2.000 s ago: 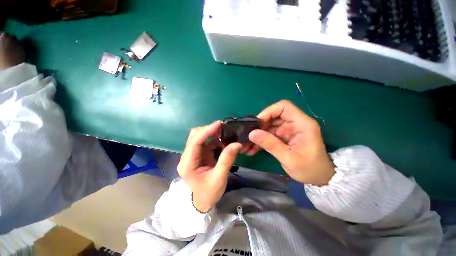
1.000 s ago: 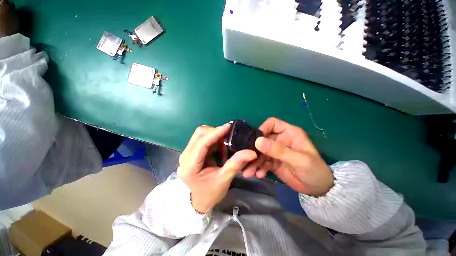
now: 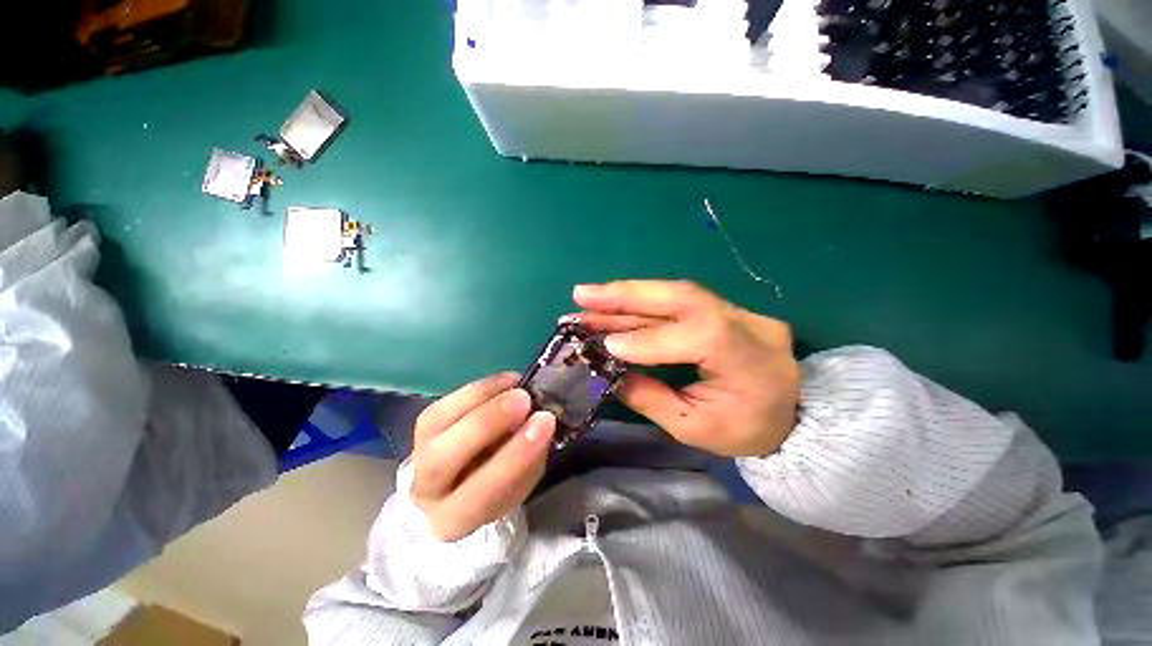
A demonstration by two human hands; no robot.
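Note:
A black watch housing (image 3: 571,382) is held between my two hands over the bench's front edge, tilted, with its open inside facing up. My left hand (image 3: 478,452) pinches its lower left side with thumb and fingers. My right hand (image 3: 708,366) grips its upper right side, fingers over the top corner. Three silver square modules with short tails lie loose on the green mat at the left; one is the nearest module (image 3: 313,236). The underside of the housing is hidden.
A white foam tray (image 3: 758,139) with rows of black parts stands at the back right. A thin wire piece (image 3: 739,252) lies before it. Orange-brown blocks (image 3: 164,28) are at the back left. Another person's white sleeve (image 3: 63,416) is at the left. A black object (image 3: 1118,252) is at the right edge.
The housing has been turned from its dark outer face to its open inside. My left hand has shifted lower left, and my right fingers now reach over the housing's top. The view has also shifted.

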